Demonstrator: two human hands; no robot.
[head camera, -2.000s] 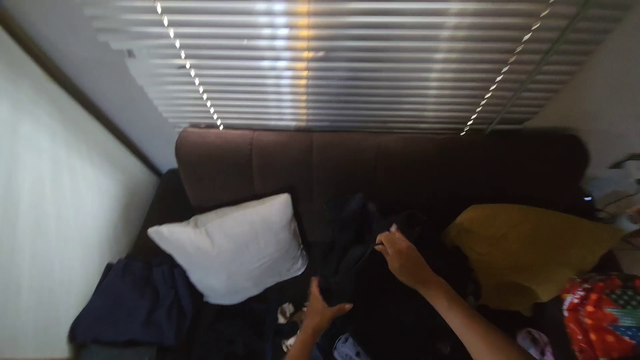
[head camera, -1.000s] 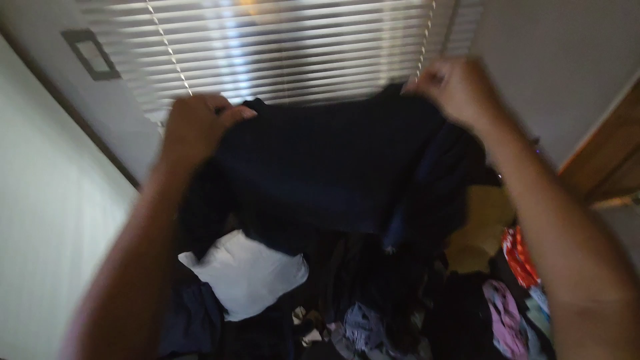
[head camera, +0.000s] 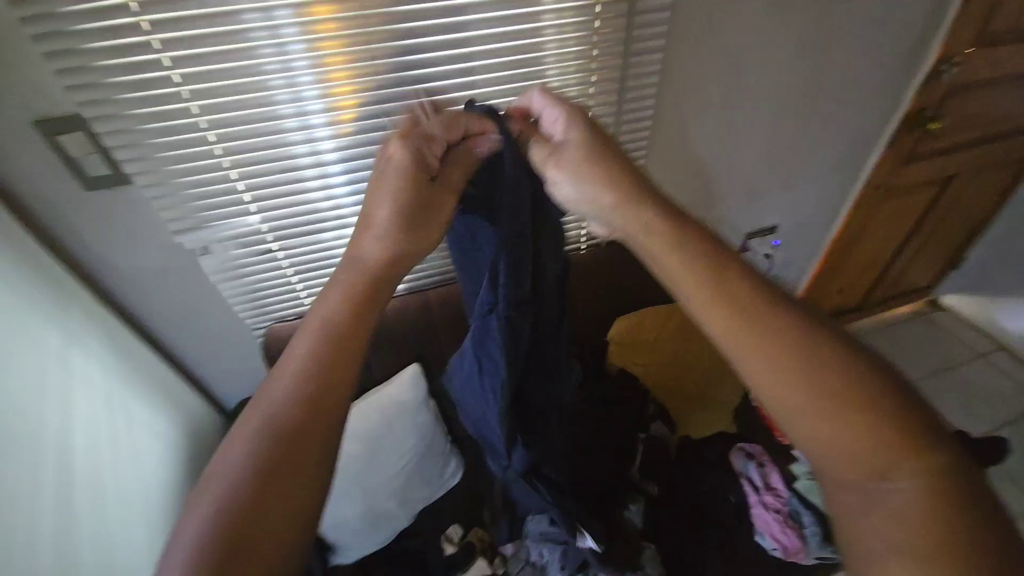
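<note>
A dark navy garment (head camera: 512, 320) hangs from both hands in front of the window, gathered into a narrow vertical fold, its lower part reaching the clothes below. My left hand (head camera: 436, 160) pinches its top edge from the left side, slightly blurred. Close beside it, my right hand (head camera: 560, 144) grips the top edge from the right. Behind and below the garment, a white pillow (head camera: 392, 464) leans on the left of the brown sofa (head camera: 416, 324), and a mustard cushion (head camera: 676, 360) lies to the right.
Piled clothes lie along the bottom, among them a pink garment (head camera: 768, 500) and a grey one (head camera: 552, 544). White window blinds (head camera: 264, 144) span the back, with a wall switch (head camera: 82, 154) at left. A wooden door (head camera: 920, 200) stands at the right above a tiled floor (head camera: 960, 368).
The dark garment was down at the sofa, then held up spread wide between my hands. Now my hands are close together and it hangs narrow. The view has swung toward the right.
</note>
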